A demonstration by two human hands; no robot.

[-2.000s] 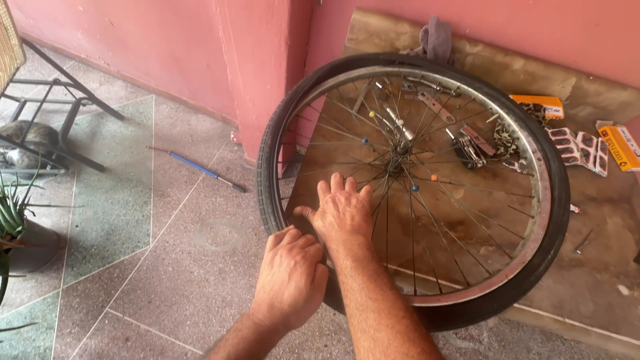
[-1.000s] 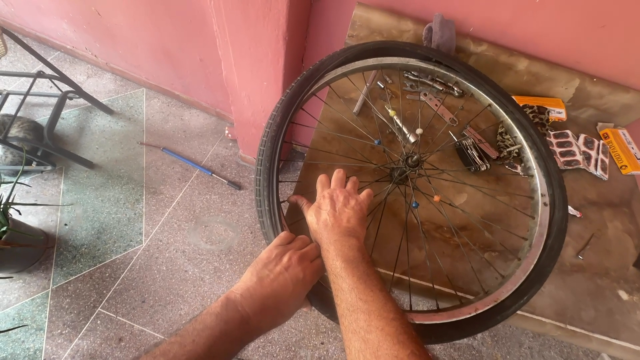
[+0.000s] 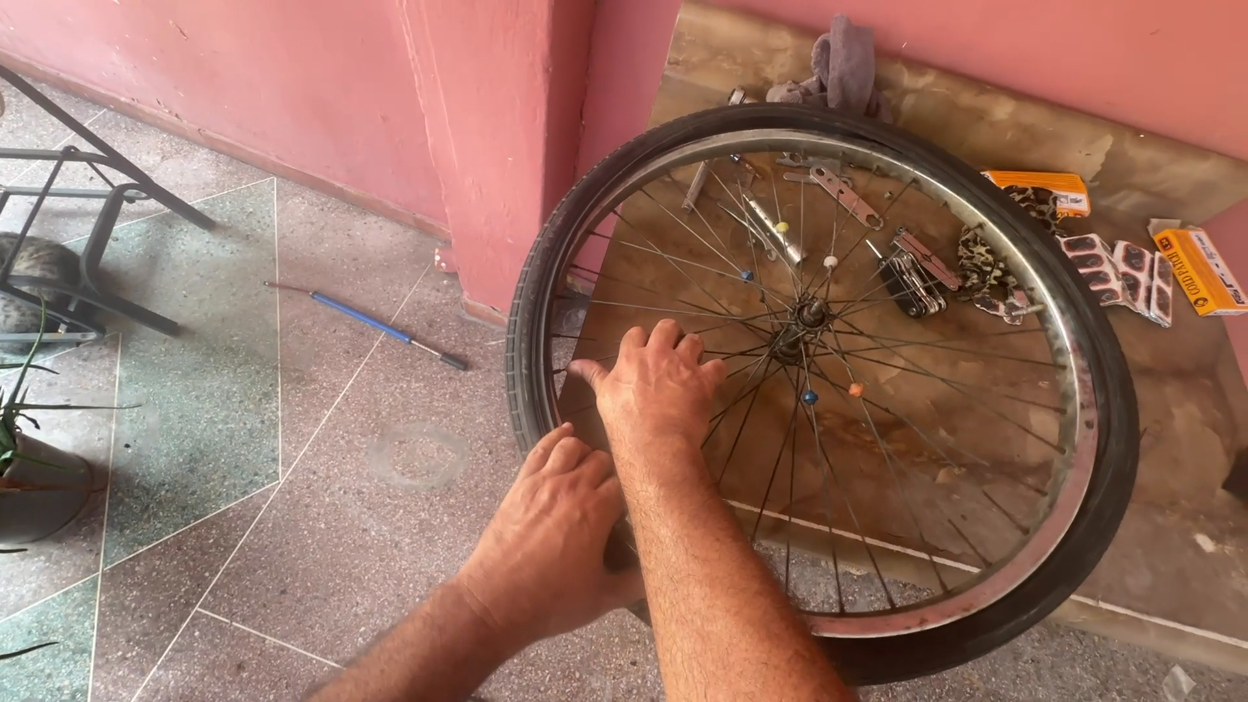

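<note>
A spoked bicycle wheel [image 3: 1077,429] with a black tire [image 3: 1111,478] leans across the middle of the head view, its hub [image 3: 799,327] facing up toward me. Colored beads sit on several spokes. My left hand [image 3: 561,517] is closed around the tire at the wheel's lower left; its fingertips lie over the tread and its thumb is partly hidden behind my right forearm. Just inside the rim near there, my right hand [image 3: 663,380] shows its back, thumb spread to the left and fingers bent over the spokes; whether it grips the rim is hidden.
Behind the wheel, a brown stone slab [image 3: 1160,409] bears a folding multi-tool [image 3: 912,278], a flat metal wrench [image 3: 843,195], patch sheets [image 3: 1111,273], orange boxes [image 3: 1204,268] and a gray cloth [image 3: 843,68]. A blue-handled tool [image 3: 361,317] lies on the floor. Left are a metal frame [image 3: 97,214], a cat [image 3: 34,278] and a potted plant [image 3: 39,487].
The beads and spokes have shifted around the hub, so the wheel has turned somewhat. Both hands stay at the wheel's lower left, the left one now more spread over the tire.
</note>
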